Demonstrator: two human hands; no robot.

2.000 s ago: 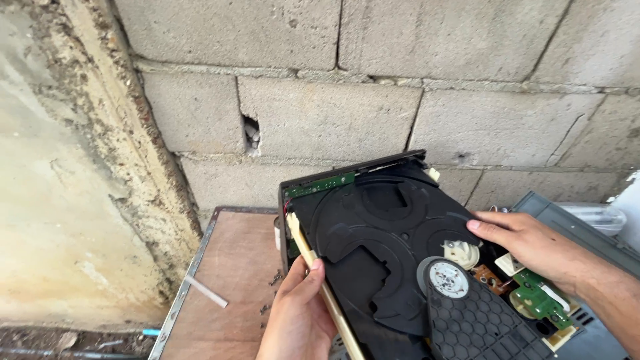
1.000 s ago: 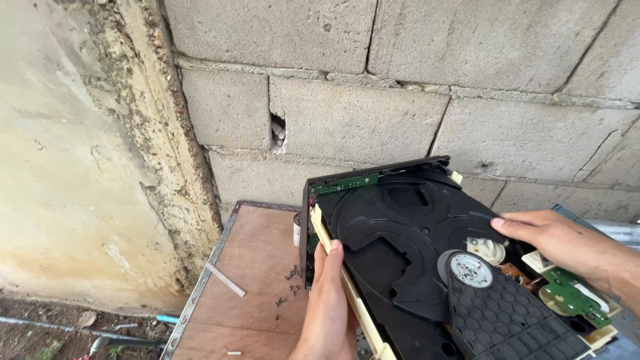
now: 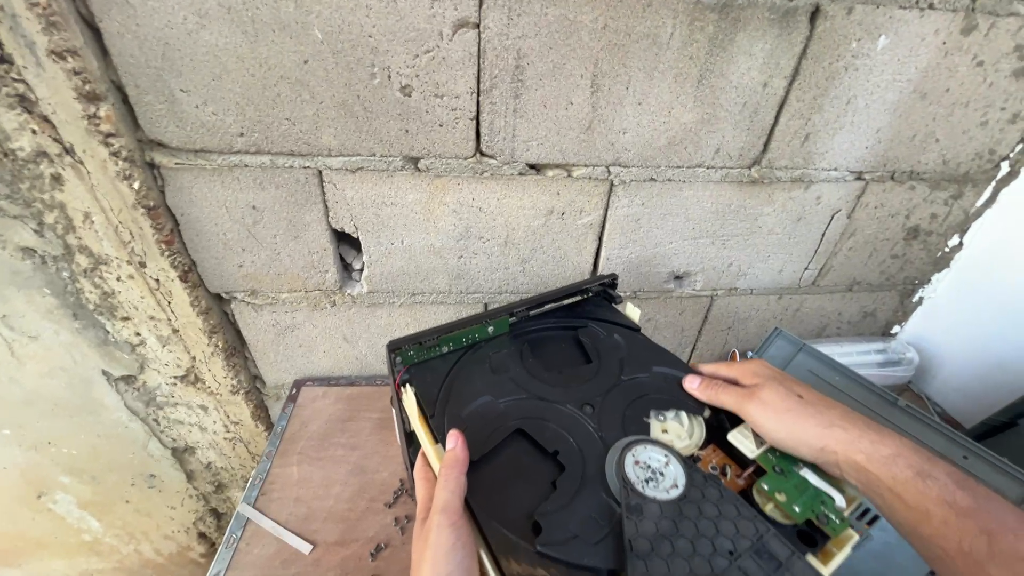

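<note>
A black multi-disc changer mechanism [image 3: 588,408] with its front panel [image 3: 512,312] toward the block wall is held tilted above a wooden board. My left hand [image 3: 446,512] grips its left edge along a cream plastic rail [image 3: 424,428], thumb on top. My right hand [image 3: 752,396] holds the right edge, its fingertips on the black plastic and its underside hidden. Between the hands lie a white round disc clamp [image 3: 654,470], a cream plastic gear [image 3: 677,430] and a green circuit board [image 3: 800,488]. Another narrow green board [image 3: 456,342] runs behind the front panel.
The wooden board [image 3: 328,456] with a metal edge bears loose screws [image 3: 402,524] and a pale flat strip [image 3: 276,530]. A concrete block wall [image 3: 464,232] stands close behind. At the right are a grey metal casing [image 3: 880,408] and a clear plastic container [image 3: 864,358].
Both hands keep their hold on the disc mechanism, with little shift in their grip. The view has moved.
</note>
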